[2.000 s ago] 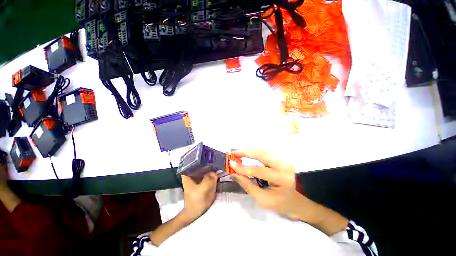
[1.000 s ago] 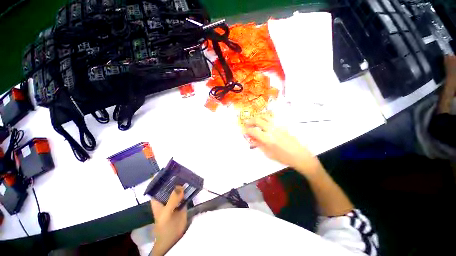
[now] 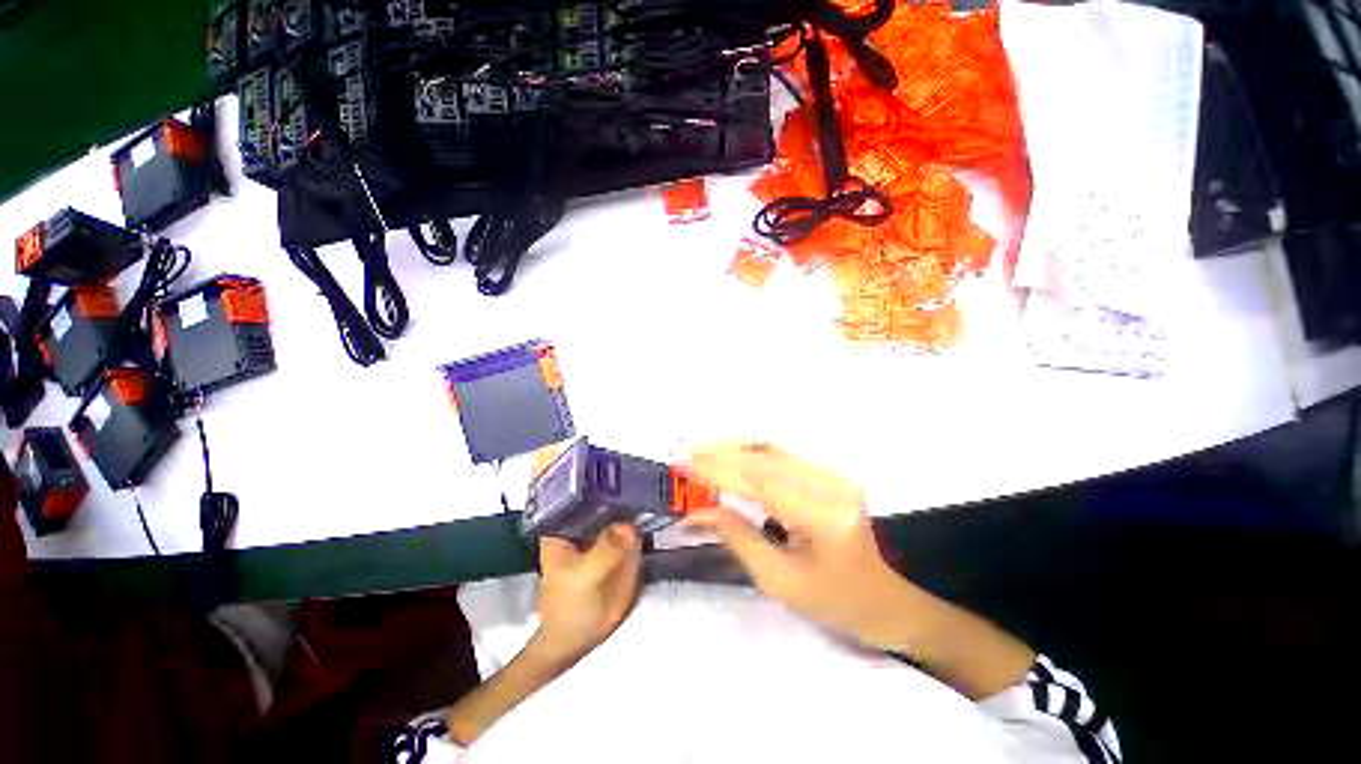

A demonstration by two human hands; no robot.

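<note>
A dark grey controller unit is held over the bench's near edge, its purplish end tilted up and left. My left hand grips it from below. My right hand is at its right end, fingers on an orange mounting clip that sits against the housing; the fingers partly hide the clip. A second unit with a purple edge and orange at its right side lies flat on the white bench just beyond, its thin lead running toward me.
A black unit stack with draped cables stands at the back. An orange clip pile lies right of it, with white label sheets further right. Units with orange edges are grouped left. A black rack is at far right.
My right hand has moved from the clip pile back to the held unit, where an orange clip now shows at its right end. The camera view has swung left.
</note>
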